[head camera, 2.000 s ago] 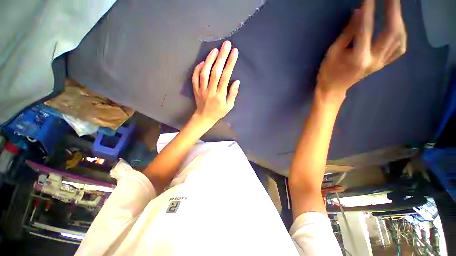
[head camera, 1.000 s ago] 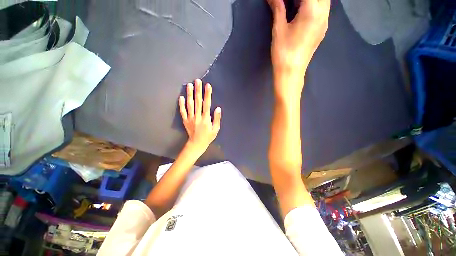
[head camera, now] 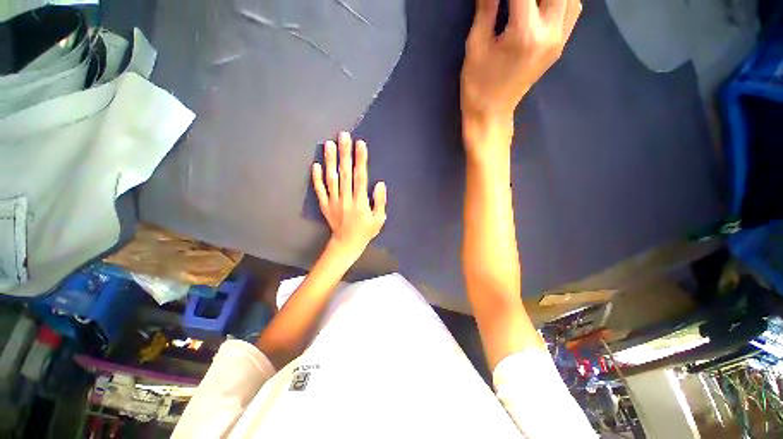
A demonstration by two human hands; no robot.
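A wide dark navy garment panel (head camera: 592,180) lies flat on the grey table cover (head camera: 232,146), with a curved left edge. My left hand (head camera: 348,201) rests palm down with fingers apart on the panel's lower left edge, holding nothing. My right hand (head camera: 519,51) is over the upper part of the panel at the top edge of the picture. Its fingers are bent down and their tips are cut off or hidden, so I cannot tell whether they hold anything.
Light grey-green cut pieces (head camera: 77,154) are stacked at the left. A blue crate (head camera: 747,154) stands at the right edge. Brown paper or cloth (head camera: 176,255) and a blue plastic container (head camera: 210,304) are below the table's left front edge. Blurred machine parts (head camera: 137,394) are at lower left.
My right hand has moved left and up across the panel, and my left hand stays on its edge. The view has shifted, showing more of the light pieces and the blue crate.
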